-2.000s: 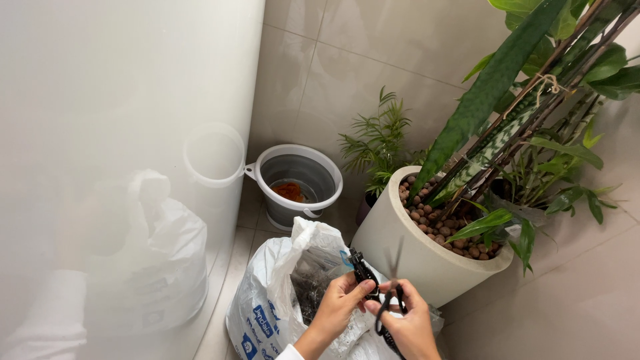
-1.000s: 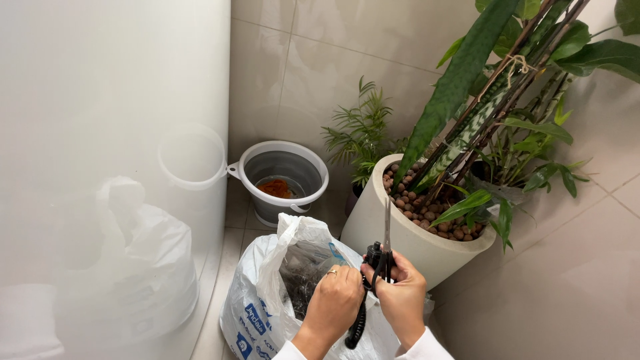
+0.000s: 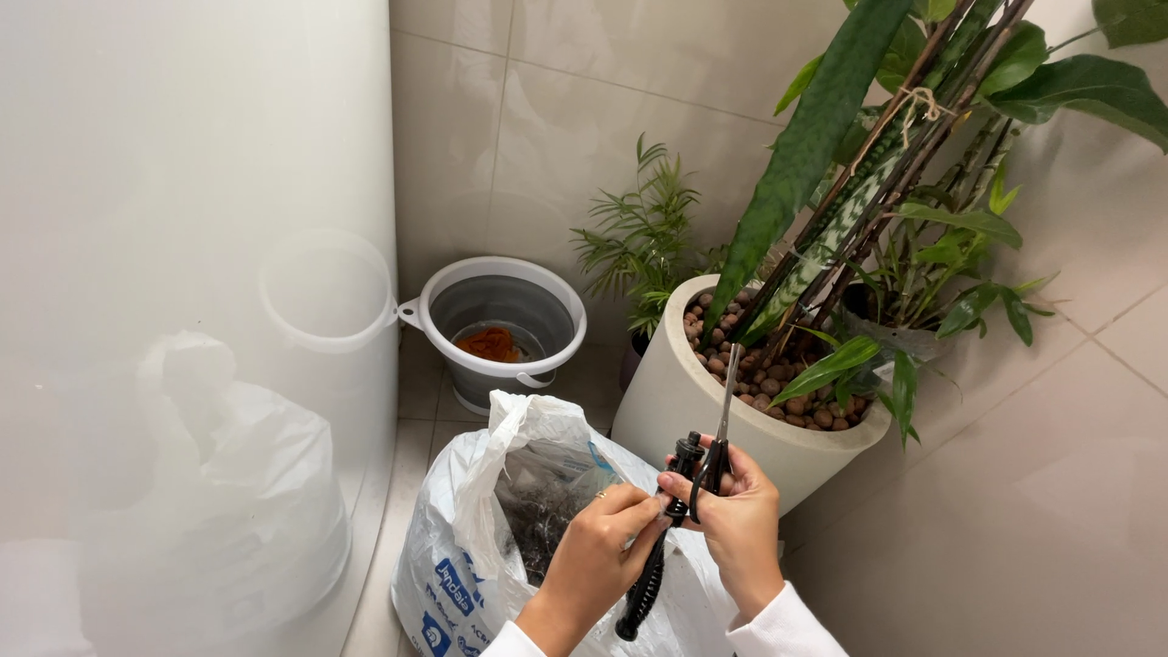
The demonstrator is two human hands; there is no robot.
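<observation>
A black cylindrical brush roller with short bristles slants over the right side of a white plastic bag. My right hand holds the roller's upper end and also a pair of black-handled scissors, whose blades point up and look closed. At the roller's upper part, the fingertips of my left hand pinch at its surface; whether they hold hair or fluff there, I cannot tell. Inside the open bag lies a dark grey clump of hair and dust.
Behind the bag stands a grey and white bucket with an orange thing in it. A large cream planter with clay pebbles and tall plants is at the right, a small palm behind it. A glossy white surface fills the left.
The scissors, held lower and beside the roller two seconds ago, now point up in my right hand. The roller's lower end has come into view below my hands. My left hand has moved along the roller.
</observation>
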